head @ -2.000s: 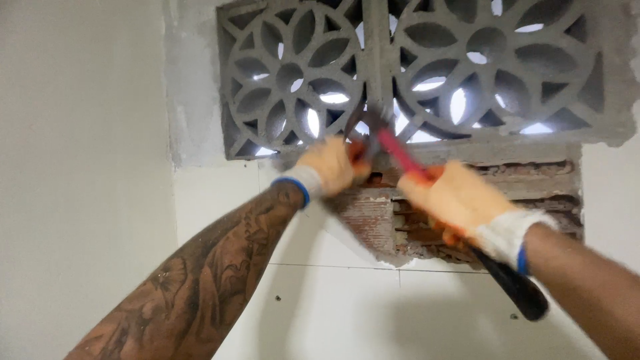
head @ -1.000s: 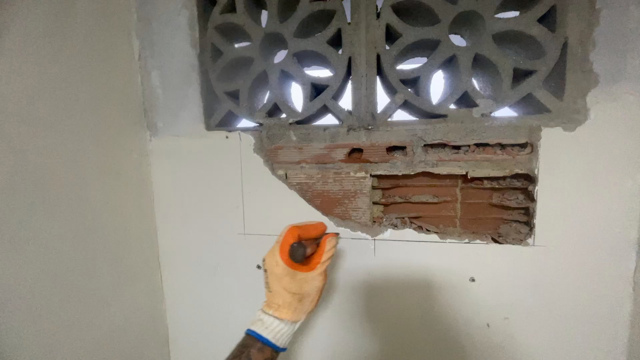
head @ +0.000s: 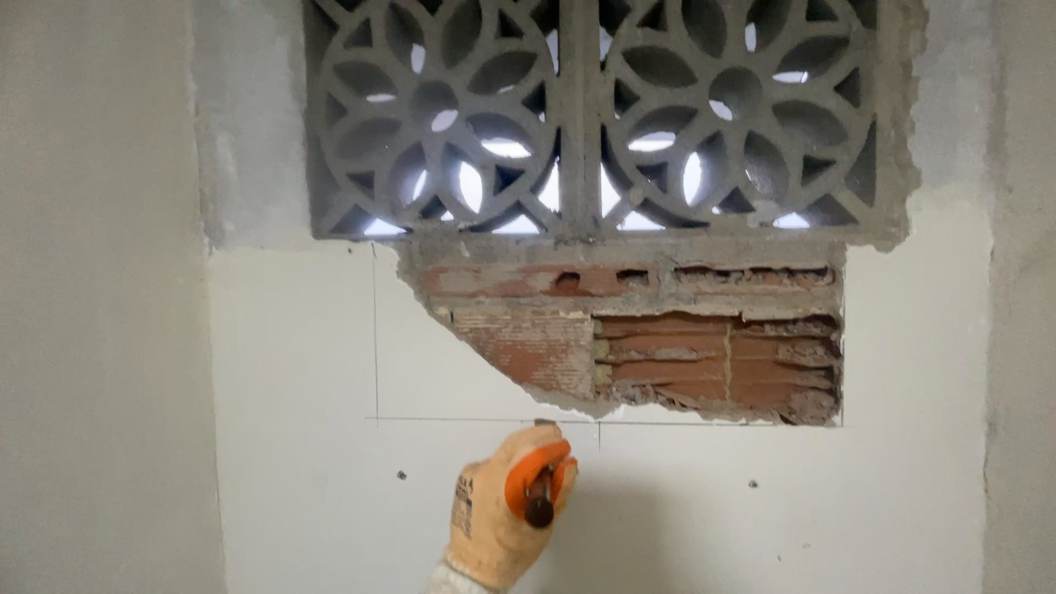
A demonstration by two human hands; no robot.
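Note:
My left hand [head: 516,507], in an orange-coated work glove, is closed around a metal chisel [head: 539,507]. The chisel's round struck end faces me and its flat tip shows just above the fingers, at the pencil line on the white wall [head: 289,346]. Up and to the right of the hand, the plaster is broken away and hollow red clay brick [head: 528,351] shows, with opened channels [head: 709,355] at its right. My right hand is out of view.
Concrete breeze blocks [head: 580,124] with flower-shaped openings sit above the exposed brick, light coming through them. Pencil lines and small dark holes [head: 402,475] mark the white wall. A grey side wall [head: 99,330] stands at the left.
Two seconds ago both gloved hands were up near the blocks, the right one on a tool with a red and black handle. That hand and tool have left the view; my left hand is lower.

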